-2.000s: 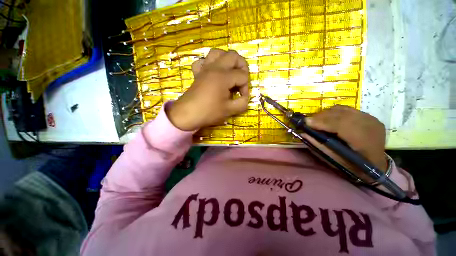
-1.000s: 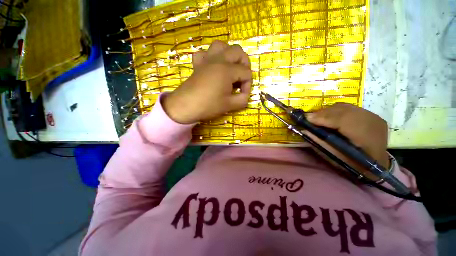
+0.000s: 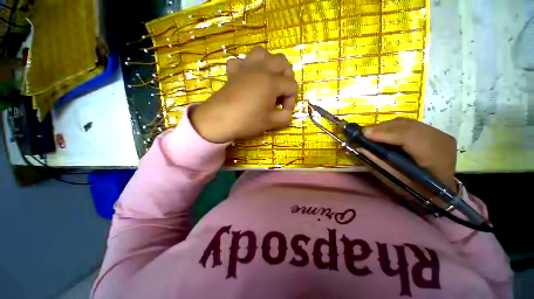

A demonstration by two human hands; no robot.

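Observation:
A shiny golden-yellow circuit panel (image 3: 363, 64) with a dark grid lies on the bench. Thin red-brown lead wires (image 3: 187, 51) run across its left part, with pale ends past its left edge. My right hand (image 3: 413, 146) holds the dark soldering iron (image 3: 398, 160); its tip is at the panel just right of my left hand, with a thin curved tube alongside. My left hand (image 3: 257, 96) is curled over the middle of the panel with fingers bent together. Whether its fingertips pinch a wire is hidden.
Stacked yellow panels (image 3: 61, 55) lie on a blue tray (image 3: 88, 82) at the left. A dark mat (image 3: 137, 99) borders the panel. Black cables (image 3: 38, 160) hang at the bench's left front edge. A blue object (image 3: 108, 193) is below the bench.
My left hand has moved slightly up the panel. The iron's tip has shifted slightly up and right. The person at the lower left has gone out of view.

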